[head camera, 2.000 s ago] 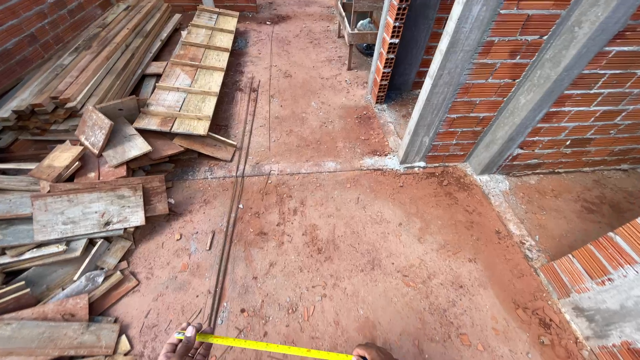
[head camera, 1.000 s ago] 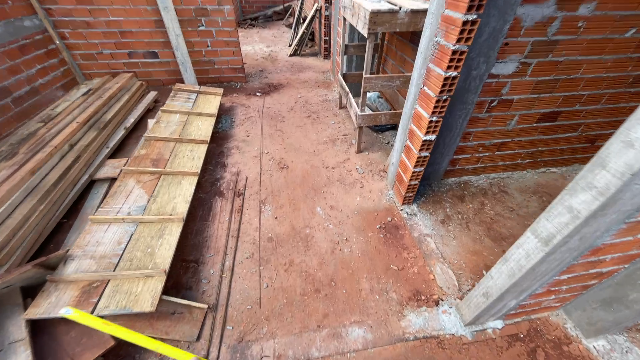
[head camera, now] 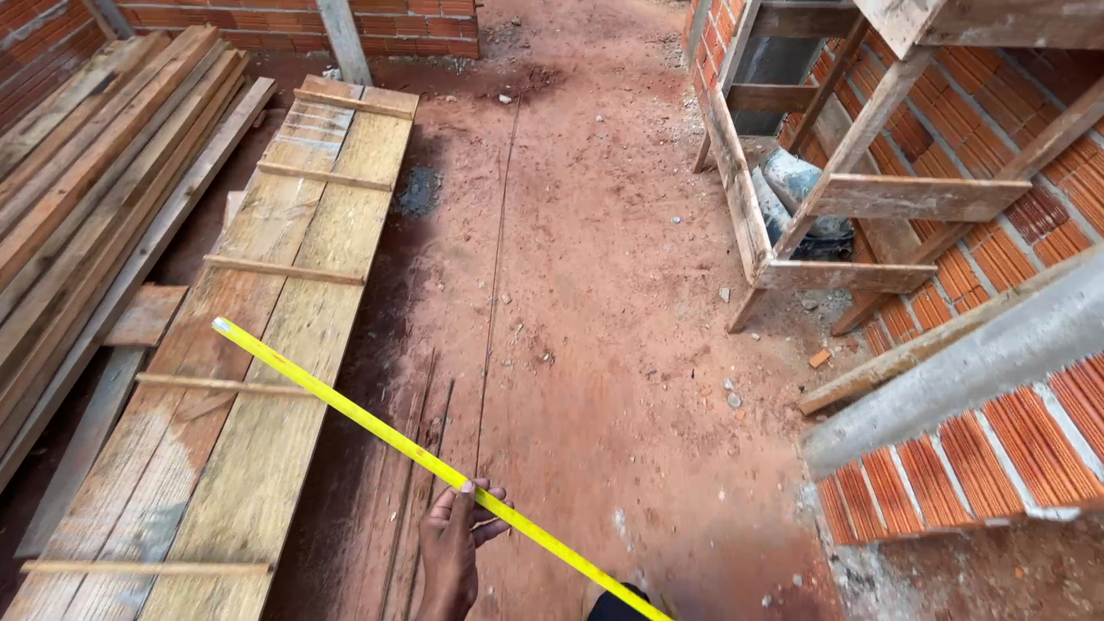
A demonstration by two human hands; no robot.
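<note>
My left hand [head camera: 459, 539], low at the centre of the head view, grips a yellow measuring tape blade [head camera: 379, 424] between thumb and fingers. The blade slants from its metal-tipped end at the upper left down to the bottom edge, where it leaves the view. Its free end hangs over a wooden panel [head camera: 341, 250] made of boards joined by cross battens. A small dark shape [head camera: 619, 601] shows at the bottom edge beside the blade; I cannot tell what it is. My right hand is out of view, as is the tape's case.
Stacked timber planks [head camera: 112, 172] lie left of the panel. Thin steel rods [head camera: 423, 466] lie on the red earth floor [head camera: 604, 345]. At the right stand a wooden trestle frame [head camera: 871, 276] with bags [head camera: 793, 194] inside, a concrete column [head camera: 966, 371] and hollow-brick walls [head camera: 1035, 448].
The view has moved forward to the panel and trestle. Two seconds ago both hands showed at the bottom edge with the blade stretched between them; now only my left hand shows, further up the blade.
</note>
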